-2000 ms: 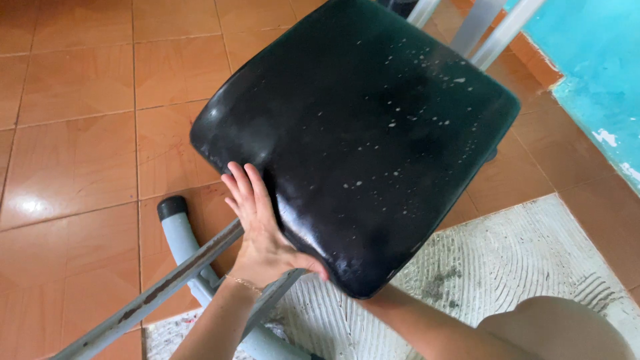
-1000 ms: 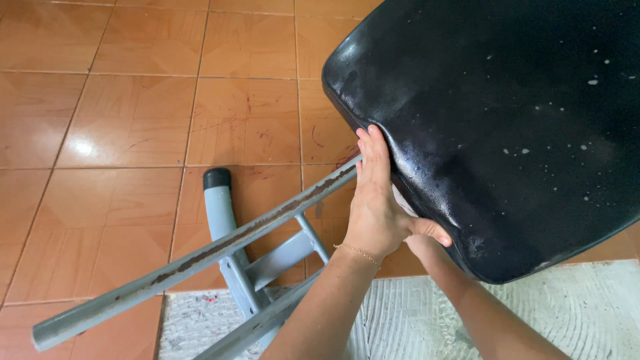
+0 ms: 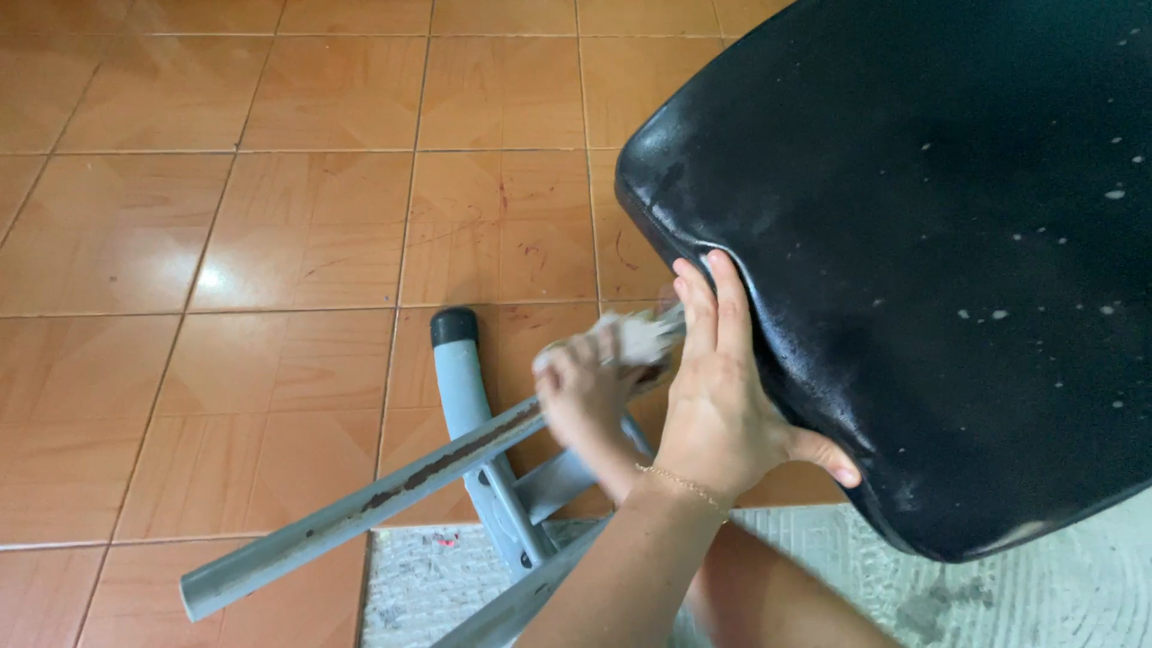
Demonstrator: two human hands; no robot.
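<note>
A black padded seat (image 3: 900,270) with pale specks fills the right side. My left hand (image 3: 729,405), with a thin chain bracelet at its wrist, presses against the seat's near edge, its fingers and thumb spread along the rim. Beyond that wrist, my right hand (image 3: 585,378) grips a whitish cloth (image 3: 643,340) against a grey metal tube (image 3: 360,511). The tube runs from the lower left up to the seat and has a long brown worn strip. Motion blurs the right hand and the cloth. The right forearm passes beneath the left one.
A curved grey metal leg (image 3: 461,378) with a black end cap stands below the tube, joined to a crossbar (image 3: 553,486). Orange floor tiles (image 3: 306,225) spread behind. Along the bottom lies a strip of bare, ridged whitish floor (image 3: 810,549).
My right hand, hidden beneath the seat earlier, now shows on the tube with the whitish cloth. The left hand stays on the seat's edge. The view has shifted.
</note>
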